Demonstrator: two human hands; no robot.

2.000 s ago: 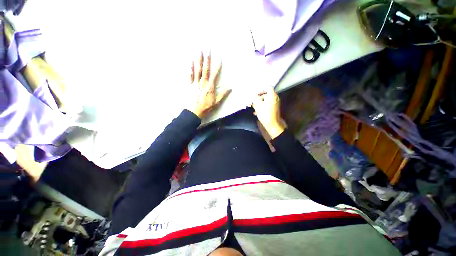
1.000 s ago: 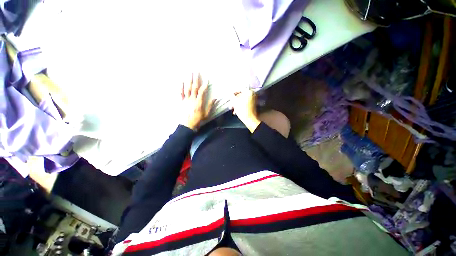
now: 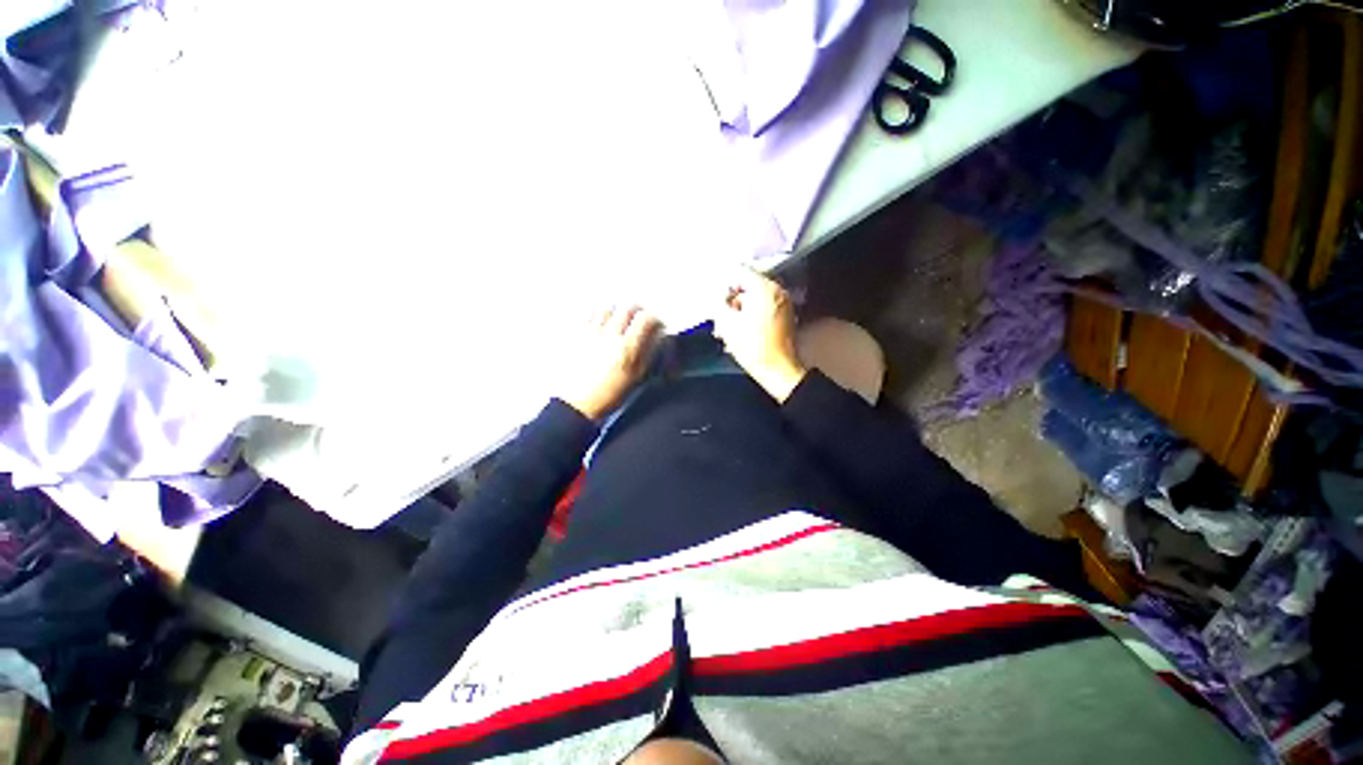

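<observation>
A pale fabric panel [image 3: 449, 194], bleached near-white by glare, lies on the white table in front of me; its right part [image 3: 807, 135] shows lilac. My left hand [image 3: 625, 356] is at the table's front edge with its fingers curled at the cloth; glare hides whether it grips. My right hand [image 3: 759, 321] is just to the right, its fingers closed on the panel's near edge. A gap separates the two hands. Black shears [image 3: 913, 81] lie on the table right of the lilac cloth, only their loops showing.
A crumpled lilac heap [image 3: 90, 374] lies at the left. A dark iron shape [image 3: 1151, 18] is cut off at the top right. Machine-like equipment [image 3: 224, 710] stands at lower left. Lilac scraps [image 3: 1009, 336] and a wooden crate-like object [image 3: 1181, 389] are below the table at right.
My left hand has gone from lying flat with spread fingers to curled fingers at the table edge, closer to my right hand. My right hand has shifted slightly with the view.
</observation>
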